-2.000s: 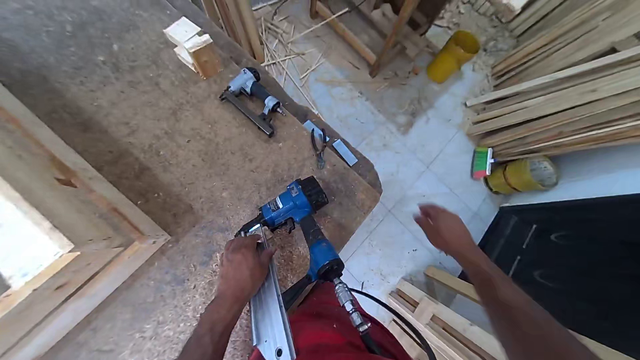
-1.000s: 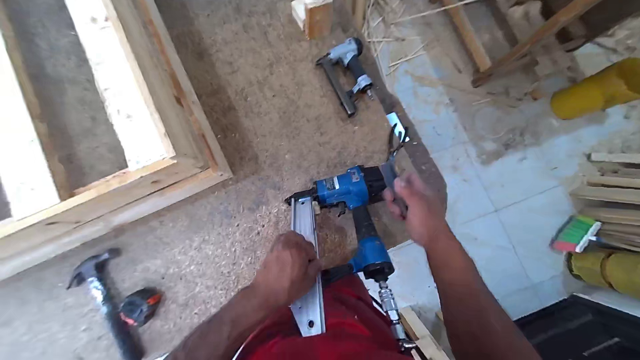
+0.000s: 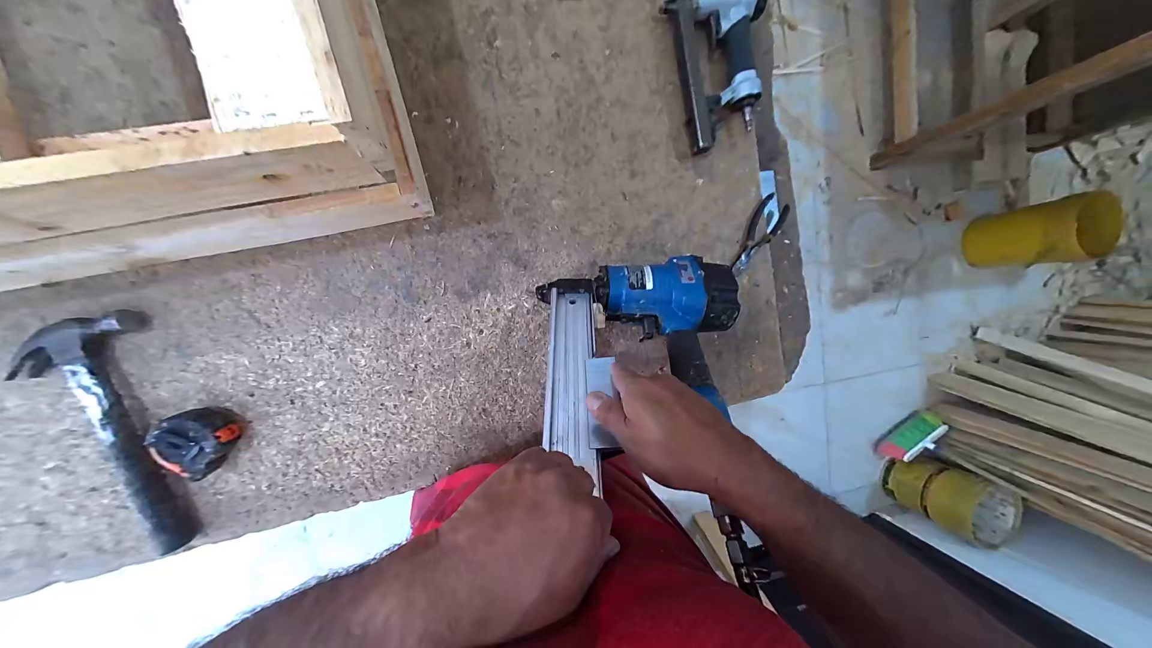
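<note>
A blue pneumatic nail gun [image 3: 661,286] lies on its side on the chipboard work surface [image 3: 360,360], its nose to the left. Its long metal magazine [image 3: 570,369] runs down toward my red clothing. My left hand [image 3: 531,531] is closed around the lower end of the magazine. Between the thumb and fingers of my right hand [image 3: 661,418] is a flat grey strip of nails [image 3: 601,391], held against the magazine's right side. The gun's handle runs behind my right hand, and an air hose fitting [image 3: 740,549] shows below the wrist.
A claw hammer [image 3: 108,423] and a tape measure [image 3: 195,441] lie at left. A wooden frame [image 3: 270,180] is at upper left. A second nailer [image 3: 720,63], pliers [image 3: 759,236] and another strip [image 3: 768,193] lie near the right edge. Wood strips [image 3: 1062,432] and yellow cylinders [image 3: 1039,232] are on the floor.
My right hand, over the floor at first and then at the surface's right edge, has come to the magazine with a nail strip. My left hand has stayed on the magazine and is lower on it.
</note>
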